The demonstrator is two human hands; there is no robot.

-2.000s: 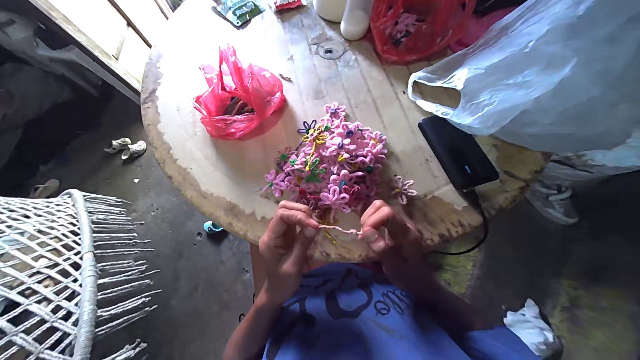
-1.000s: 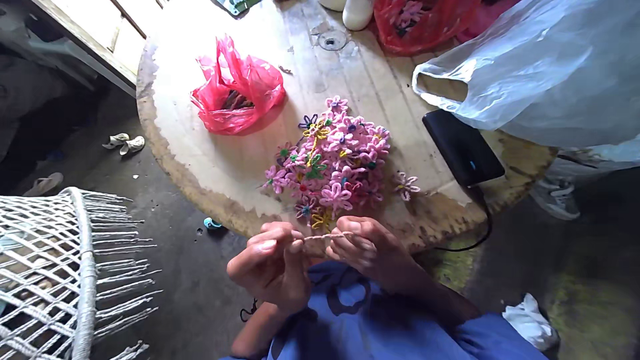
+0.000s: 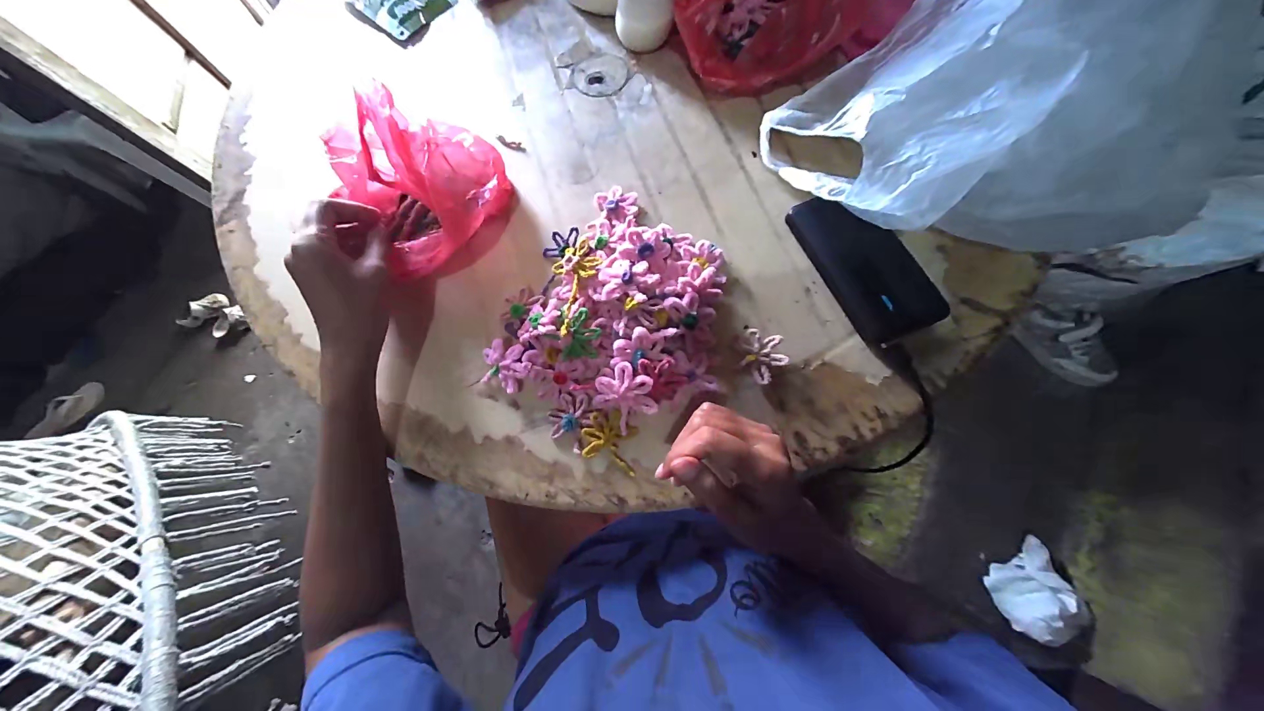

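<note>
At the left of the round wooden table, my left hand (image 3: 341,257) touches the side of a red plastic bag (image 3: 459,188) that has dark strands in its opening; its fingertips are partly hidden, so I cannot tell what they hold. My right hand (image 3: 729,459) is curled at the near edge of the table, and a bit of pale cord shows between its fingers. Beyond it lies a pile of pink cord flowers (image 3: 632,306) with coloured centres. A yellow cord flower (image 3: 604,434) is at the pile's near side, and a single pale pink flower (image 3: 762,355) lies apart to its right.
A black power bank (image 3: 869,272) with a cable lies at the right, partly under a large white plastic bag (image 3: 1027,109). Another red bag (image 3: 750,49) stands at the back. A white woven chair (image 3: 148,553) is at the left, and crumpled white plastic (image 3: 1037,592) lies at the lower right.
My left hand has left the cord that both hands held in front of the pile and has moved left and away from me to the red bag. My right hand stays near the table edge.
</note>
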